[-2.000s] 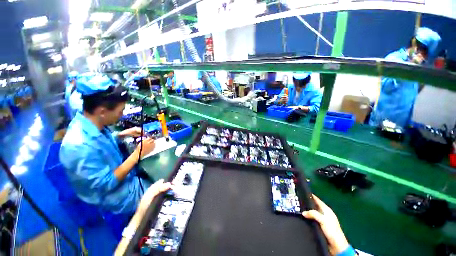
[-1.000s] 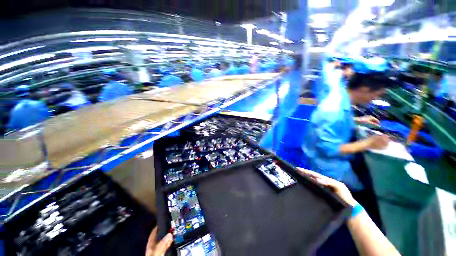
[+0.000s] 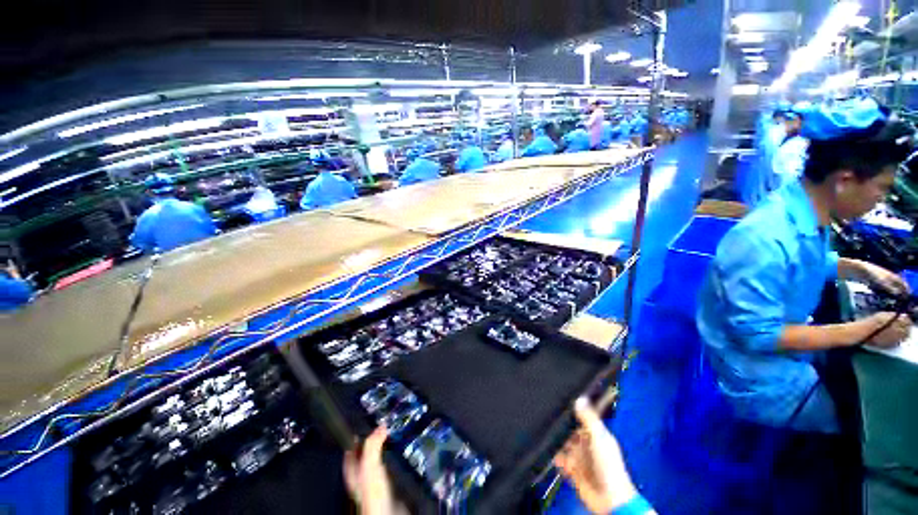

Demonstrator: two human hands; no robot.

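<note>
A black parts tray (image 3: pixel 473 382) is in front of me, at a wire rack. It holds rows of circuit boards along its far left side, two circuit boards (image 3: pixel 448 458) near my left hand and one single board (image 3: pixel 512 336) near the far right. The rest of its black floor is bare. My left hand (image 3: pixel 370 475) grips the tray's near left edge. My right hand (image 3: pixel 596 461), with a blue wrist band, is at the near right edge, thumb above it and fingers low; the hand is slightly blurred. The tray's underside is hidden.
Another filled tray (image 3: pixel 544 282) lies behind, and one (image 3: pixel 201 433) lies at the left. A brown-covered rack top (image 3: pixel 403 216) with a wire edge runs above them. A rack post (image 3: pixel 644 181) stands right of the trays. A worker in blue (image 3: pixel 775 292) sits at the right.
My view has swung left from the green bench to the rack. The held tray has come in between the two other trays. The seated worker now shows farther right.
</note>
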